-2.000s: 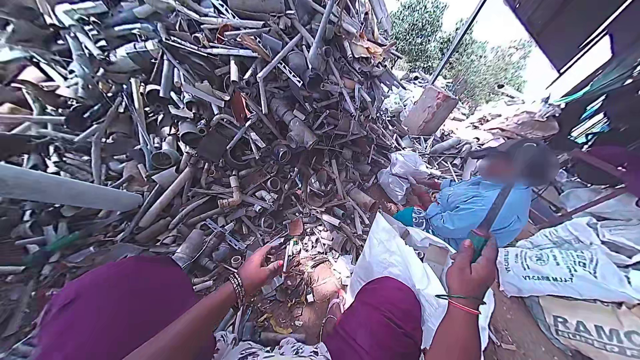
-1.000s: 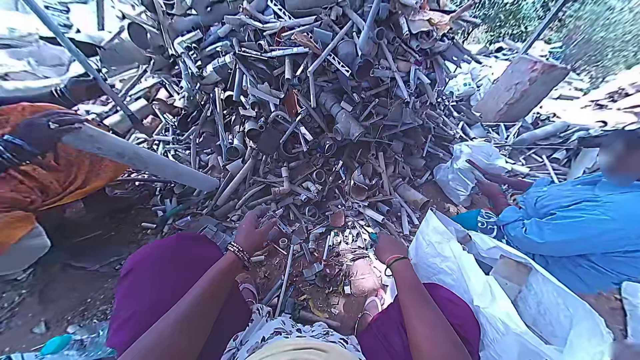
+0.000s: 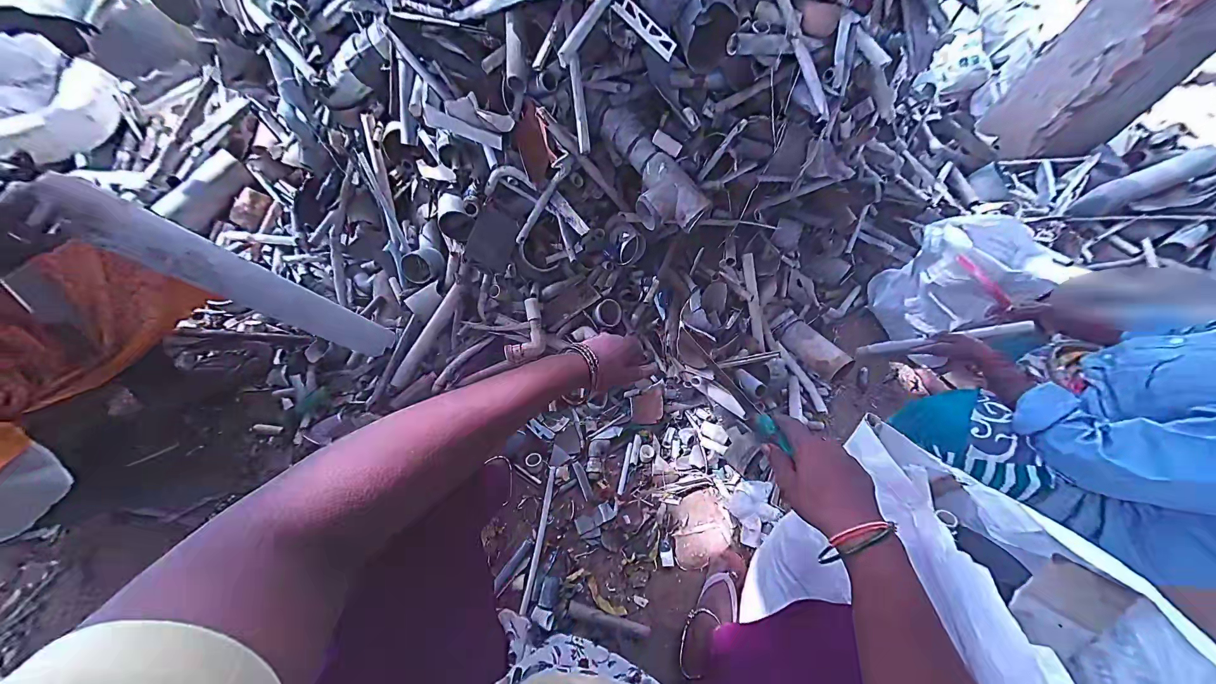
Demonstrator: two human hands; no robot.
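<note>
A large heap of scrap plastic pipes and fittings [image 3: 655, 180] rises in front of me. My left hand [image 3: 617, 363] reaches into its lower edge, just right of a pale pipe fitting [image 3: 530, 332]; its fingertips are partly lost among the pieces, so its hold cannot be told. My right hand [image 3: 819, 473] is closed on the green handle of a tool [image 3: 773, 434]; a thin dark blade seems to run from it up and left toward the heap. Between and below the hands lie small broken plastic pieces [image 3: 698, 437] on the ground.
An open white woven sack [image 3: 917, 513] with scrap stands by my right arm. At the right sits a person in blue [image 3: 1111, 408], holding a pale pipe [image 3: 950, 339]. A long grey pipe [image 3: 218, 266] and orange cloth [image 3: 104, 313] are at the left, and a large slab [image 3: 1092, 81] is upper right.
My right hand held the bladed tool raised two seconds ago and is now low at the heap. My left hand has reached farther forward into the scrap. The view has swung.
</note>
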